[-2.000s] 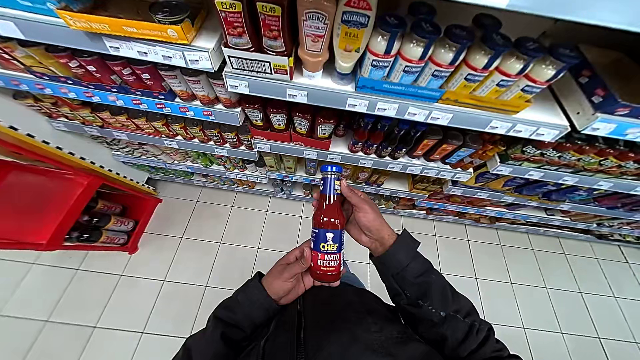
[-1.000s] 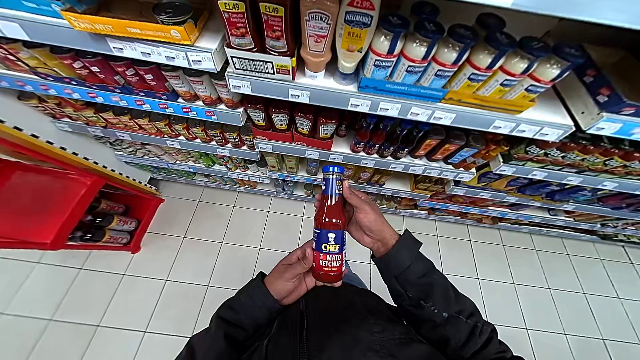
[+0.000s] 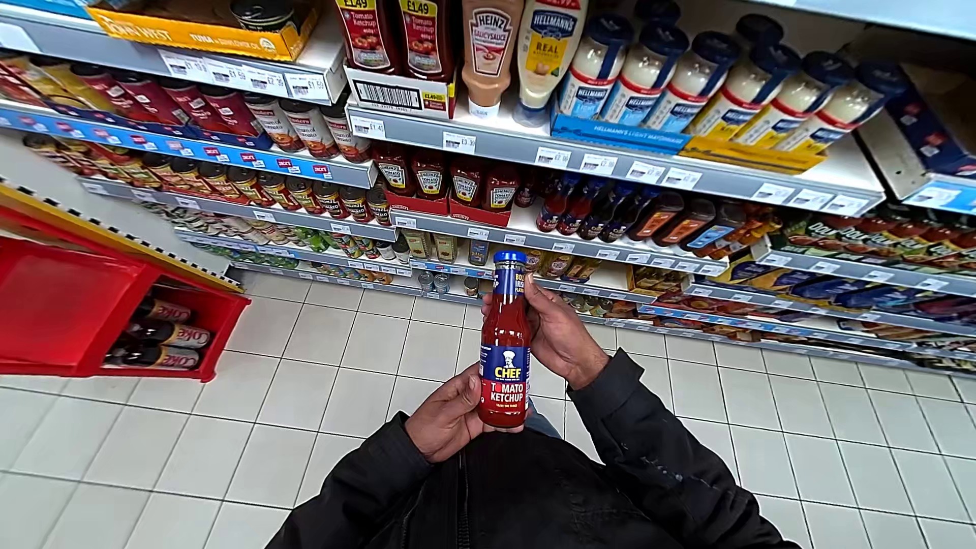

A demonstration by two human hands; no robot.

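A glass bottle of Chef tomato ketchup [image 3: 505,343] with a blue cap is held upright in front of my chest, its label facing me. My left hand [image 3: 450,415] grips the lower part, thumb on the side near the base. Around the upper part, below the cap, is my right hand [image 3: 558,329], its fingers partly hidden behind the bottle. Beyond the bottle, the shelf holds Heinz ketchup bottles [image 3: 465,183] and smaller dark-capped red bottles [image 3: 558,204].
Shelves [image 3: 633,164] span the far side, with mayonnaise jars [image 3: 656,80], upside-down squeeze bottles [image 3: 489,53] and tins [image 3: 278,122]. A red display bin [image 3: 76,305] with cola bottles [image 3: 164,333] stands at the left on the tiled floor [image 3: 305,396].
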